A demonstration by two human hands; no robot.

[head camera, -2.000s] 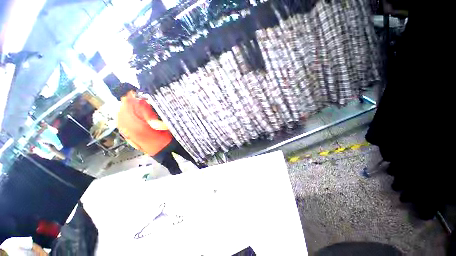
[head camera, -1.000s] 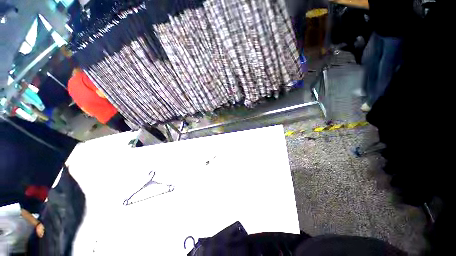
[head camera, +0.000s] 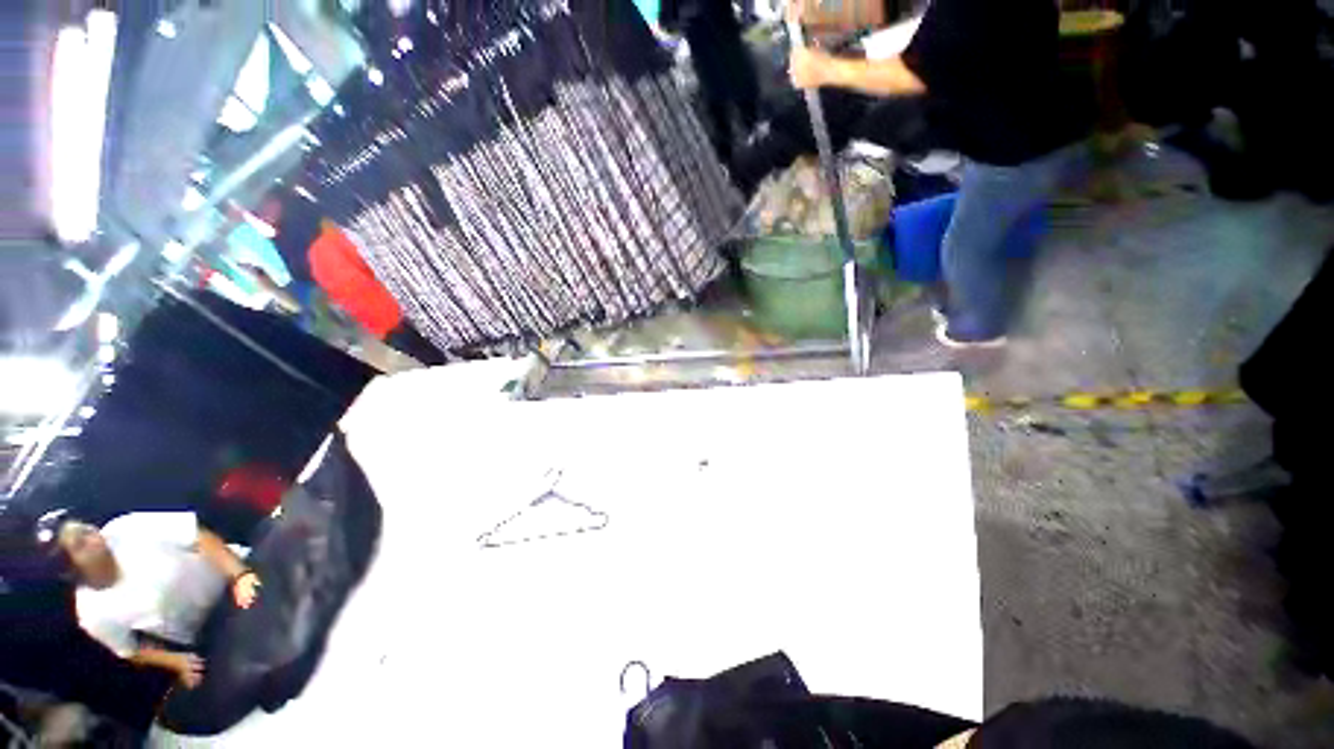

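Observation:
A black garment (head camera: pixel 732 705) lies at the near edge of the white table (head camera: pixel 819 556), cut off by the bottom of the picture. A dark hanger hook (head camera: pixel 634 676) stands out at its left end. An empty dark hanger (head camera: pixel 550 499) lies flat farther up the table. A tiny dark item (head camera: pixel 702 464) lies beyond it, too small to name. Neither of my hands can be made out. Dark cloth and a small pale patch at the bottom edge are too cut off to tell.
A person in white (head camera: pixel 147 578) is at the left beside black fabric (head camera: pixel 300 585) on the table edge. Behind the table are a rack of checked garments (head camera: pixel 541 220), a green bin (head camera: pixel 797 285) and a person in jeans (head camera: pixel 995 234) holding a rack pole. Dark garments (head camera: pixel 1302 439) hang right.
The view has shifted, showing more of the left worker. The person in jeans is now nearer, with a hand on the rack pole. The black garment shows more than at first; the empty hanger still lies there.

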